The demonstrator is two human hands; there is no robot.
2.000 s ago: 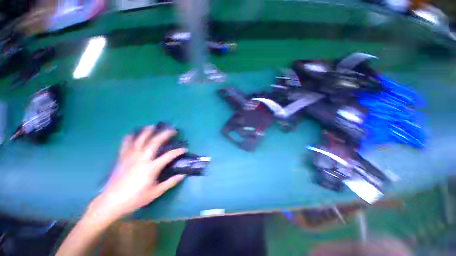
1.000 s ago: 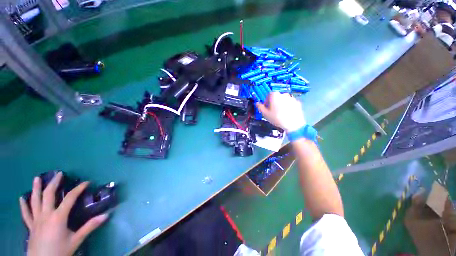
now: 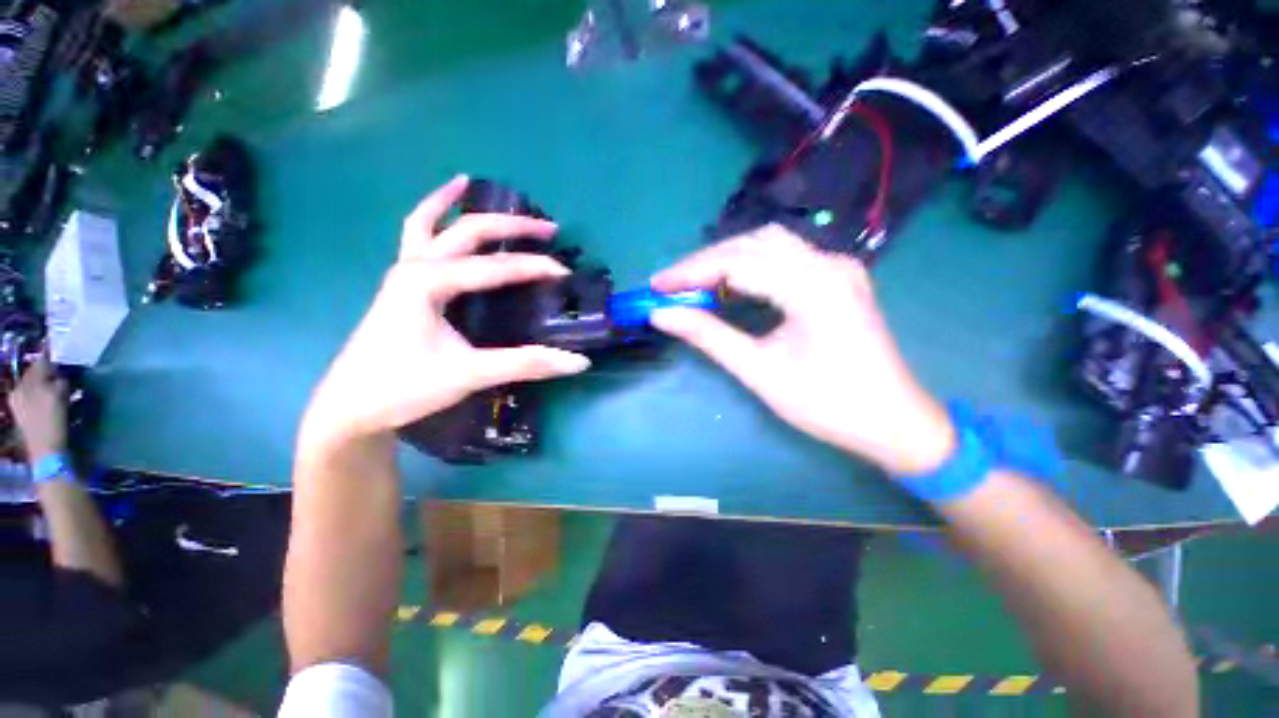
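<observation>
A black device body (image 3: pixel 502 312) lies on the green bench in front of me. My left hand (image 3: pixel 446 302) holds it from the left, fingers over its top and thumb along the near side. My right hand (image 3: pixel 786 337), with a blue band on the wrist, pinches a blue cylindrical part (image 3: pixel 657 305) between thumb and fingers. The blue part's left end is at the right end of the device body; whether it is inside cannot be told. The lower part of the device shows some wires below my left hand.
A black housing with red wires (image 3: pixel 856 168) and white ribbon cables lies at upper right, beside more black units. Another unit with a white cable (image 3: pixel 1150 344) lies at far right. At left are a black unit (image 3: pixel 208 225), a white box (image 3: pixel 84 288) and another person's hand.
My right hand has come from the blue pile to the device body with a blue part in its fingers. The view has turned back left. My left hand is still on the device.
</observation>
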